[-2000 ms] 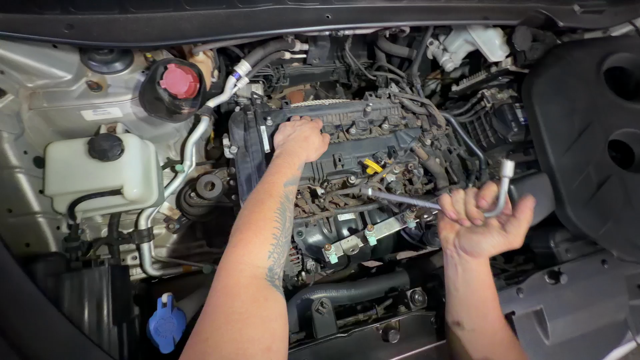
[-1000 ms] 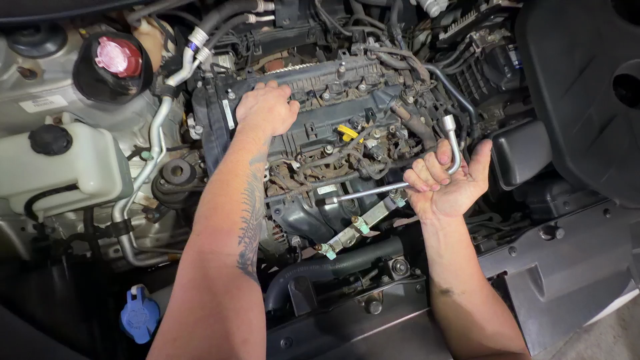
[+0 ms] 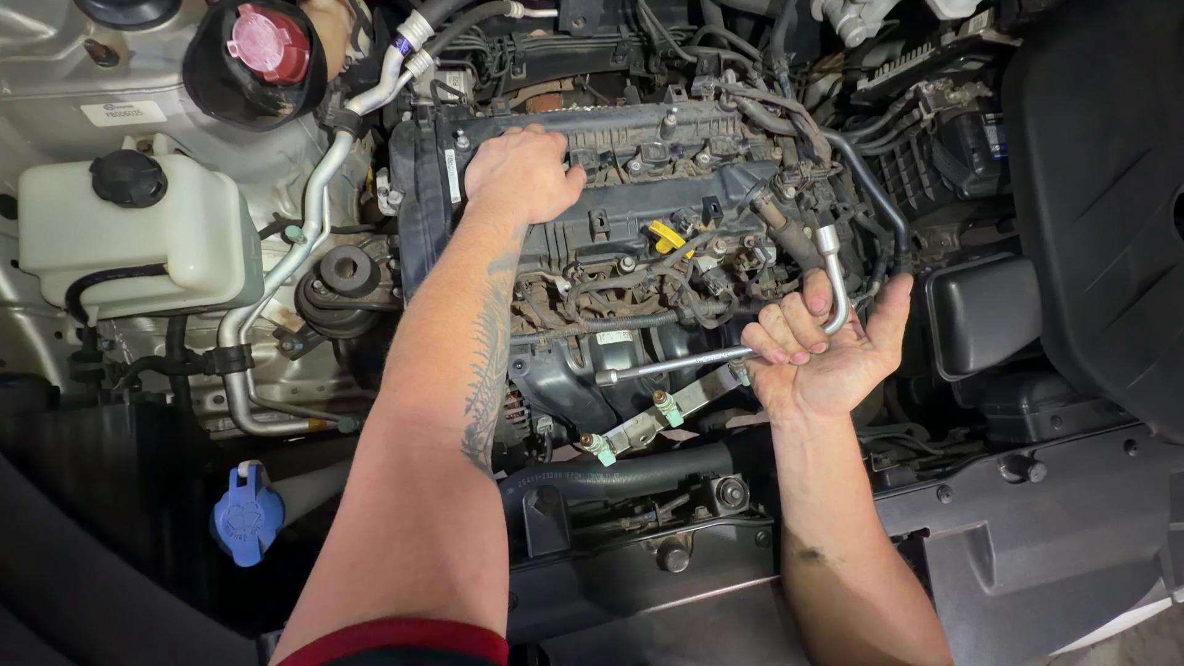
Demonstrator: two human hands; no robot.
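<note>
In the head view my left hand [image 3: 523, 174] rests on the left part of the black engine cylinder head cover [image 3: 638, 208]; whether its curled fingers grip anything is hidden. My right hand [image 3: 819, 347], palm up, holds an L-shaped socket wrench [image 3: 684, 363] in its curled fingers. One socket end points left above the fuel rail [image 3: 638, 430] with its green-tipped injectors; the bent end points up beside my thumb. The yellow dipstick handle [image 3: 668, 238] stands out on the engine between my two hands.
At the left are a white fluid reservoir [image 3: 139, 231] with a black cap, a pink cap [image 3: 268, 44] and metal pipes [image 3: 319, 199]. A blue washer fluid cap [image 3: 248, 518] sits lower left. A black plastic cover [image 3: 1091, 203] fills the right side; a radiator hose [image 3: 620, 474] crosses below.
My right hand has turned palm up, and the wrench in it has swung so its bent end points upward. My left hand remains on the engine cover. The view has shifted.
</note>
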